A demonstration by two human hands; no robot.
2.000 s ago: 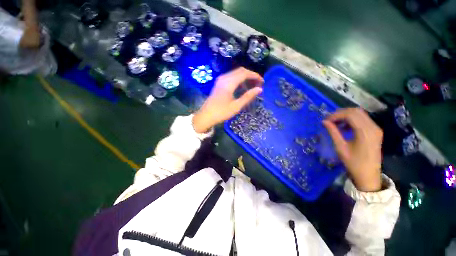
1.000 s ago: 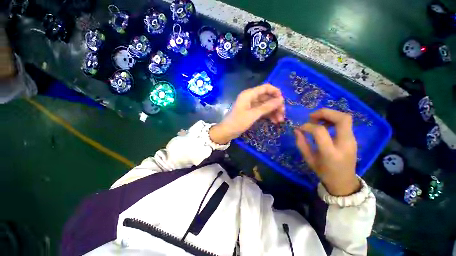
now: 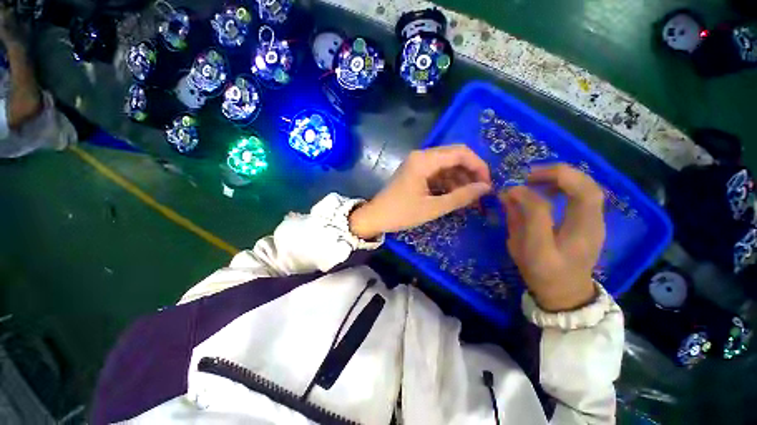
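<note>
A shallow blue tray [image 3: 635,270] in front of me holds many small silvery metal rings [image 3: 519,149], loose in heaps. My left hand [image 3: 427,191] is over the tray's left part, thumb and forefinger pinched. My right hand [image 3: 556,236] is over the tray's middle, its fingertips pinched close to those of my left hand. A tiny silvery metal part seems to be held between the two sets of fingertips; it is blurred and its shape cannot be told. The hands hide part of the rings.
LED units stand on the dark bench to the left, one lit blue [image 3: 311,137], one green [image 3: 247,155]. More units [image 3: 668,288] are at the right. A worn whitish rail [image 3: 573,87] runs behind the tray, with the green belt beyond. Another person's arm [image 3: 21,91] is at far left.
My hands came together from wide apart over the tray and now meet more closely at the fingertips. The view has shifted, so the tray appears further right.
</note>
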